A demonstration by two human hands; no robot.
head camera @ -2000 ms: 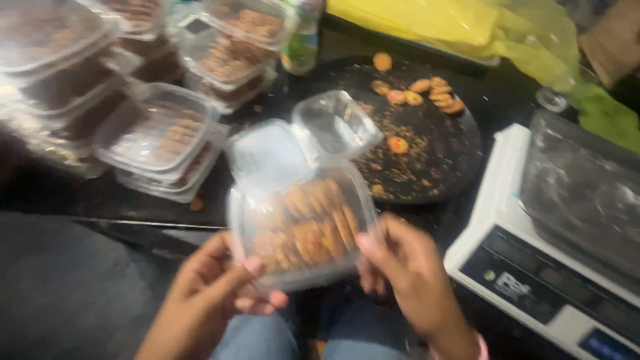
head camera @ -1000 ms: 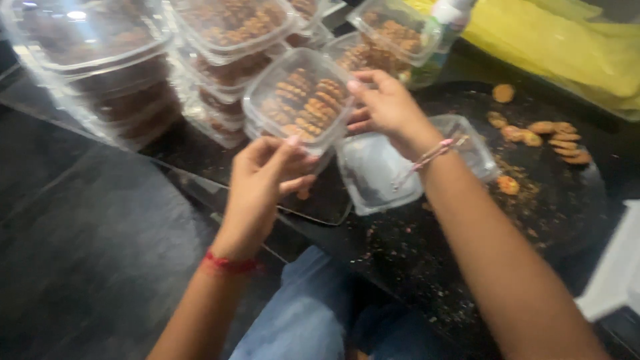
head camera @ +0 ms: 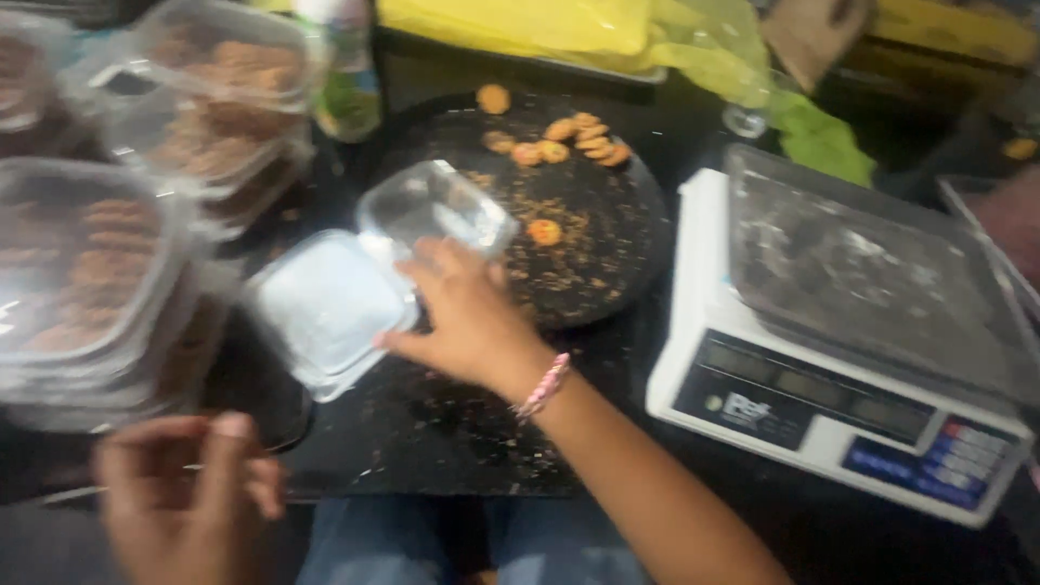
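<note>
My right hand (head camera: 467, 313), with a pink braided bracelet, reaches over the table, thumb and fingers spread at the edge of an empty hinged clear plastic container. The container's flat half (head camera: 333, 305) lies to the left and its deeper half (head camera: 435, 207) overlaps the round black tray (head camera: 642, 244). Whether the fingertips touch it is hard to tell. At lower left my left hand (head camera: 187, 487) is blurred, its fingers curled with nothing visible in them. Just above it stands a stack of closed containers of cookies (head camera: 81, 284). Loose cookies (head camera: 597, 138) and crumbs lie on the tray.
Another stack of filled containers (head camera: 219, 122) stands at upper left beside a bottle (head camera: 345, 89). A white digital scale (head camera: 747, 325) with a clouded platform is at right. Yellow plastic (head camera: 520, 28) covers something at the back, with a green plastic piece (head camera: 825, 138) nearby.
The filled container that both hands held is out of them, and a filled container tops the left stack. My right hand has moved from there to the empty container. The view has shifted.
</note>
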